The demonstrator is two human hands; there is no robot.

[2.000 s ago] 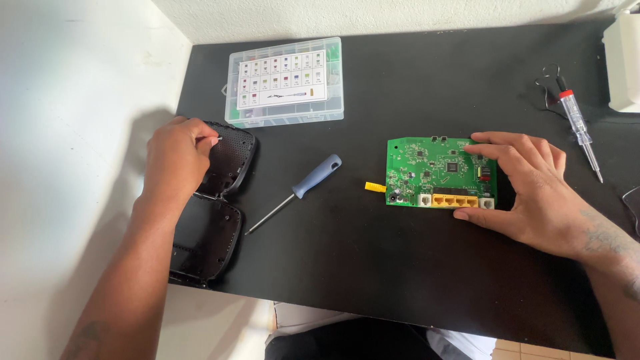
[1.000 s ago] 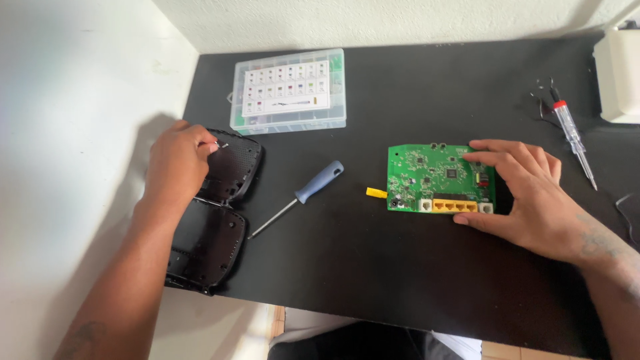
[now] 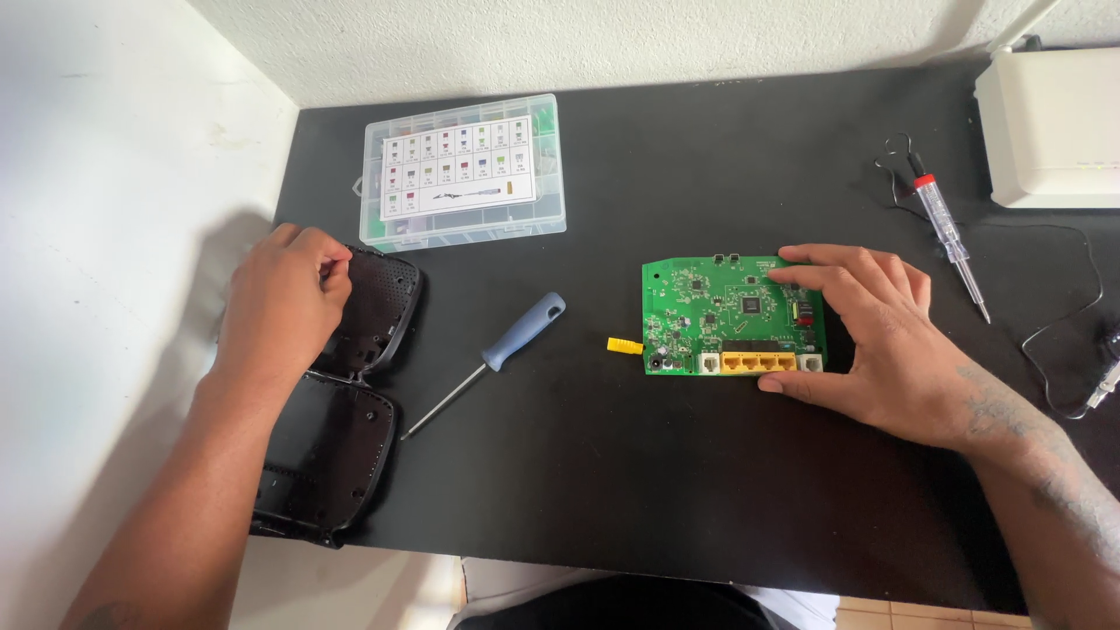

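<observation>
My left hand [image 3: 284, 302] is over the upper of two black plastic housing halves [image 3: 376, 315], thumb and forefinger pinched together; whether anything small is between them cannot be seen. The other black housing half [image 3: 337, 446] lies just below, nearer the table's front edge. With thumb and fingers, my right hand [image 3: 875, 328] grips the right end of a green circuit board [image 3: 691, 302], which has yellow and white ports along its near side. A small yellow piece [image 3: 625, 346] touches or lies beside its left edge. Between the hands is a blue-handled screwdriver [image 3: 525, 332], its tip pointing toward the housing.
A clear plastic compartment case [image 3: 547, 210] with a printed chart lies at the back left. At the right are a circuit tester with a clear handle [image 3: 945, 219], its black wire [image 3: 1098, 271], a clip [image 3: 1104, 385] and a white router-like box [image 3: 1050, 131]. Walls border the table's back and left.
A small light-coloured piece seen at my left fingertips one second ago no longer shows there. My right hand stays on the circuit board.
</observation>
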